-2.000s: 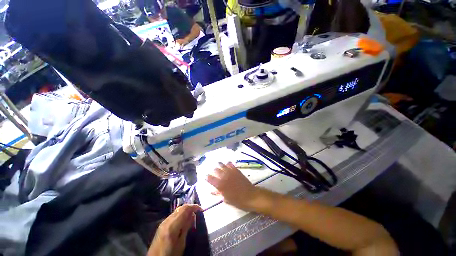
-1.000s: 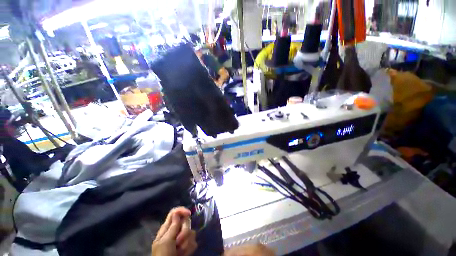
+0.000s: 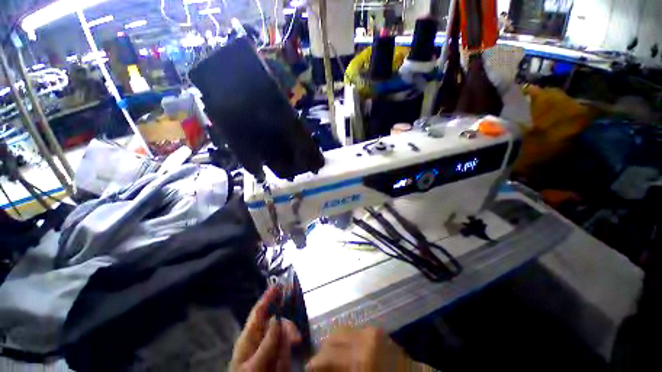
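Observation:
The black fabric panel (image 3: 170, 276) lies left of the needle and runs down to my hands. The grey garment body (image 3: 43, 254) is heaped at the far left. My left hand (image 3: 267, 334) pinches the edge of the black fabric below the presser foot (image 3: 297, 234). My right hand (image 3: 357, 350) is at the bottom edge, partly cut off and blurred, close beside my left hand; whether it grips the fabric cannot be told. The white sewing machine (image 3: 341, 202) stands behind them, its needle area brightly lit.
Looped black strips (image 3: 410, 243) lie under the machine arm, with a small dark item (image 3: 475, 227) to their right. A large black cover (image 3: 254, 109) hangs above the machine head. Measuring marks (image 3: 356, 317) run along the table's front. Thread cones (image 3: 424, 40) stand behind.
My right hand has left the bed near the needle and come down beside my left hand. My left hand was lower on the black fabric's edge. The view has tilted up.

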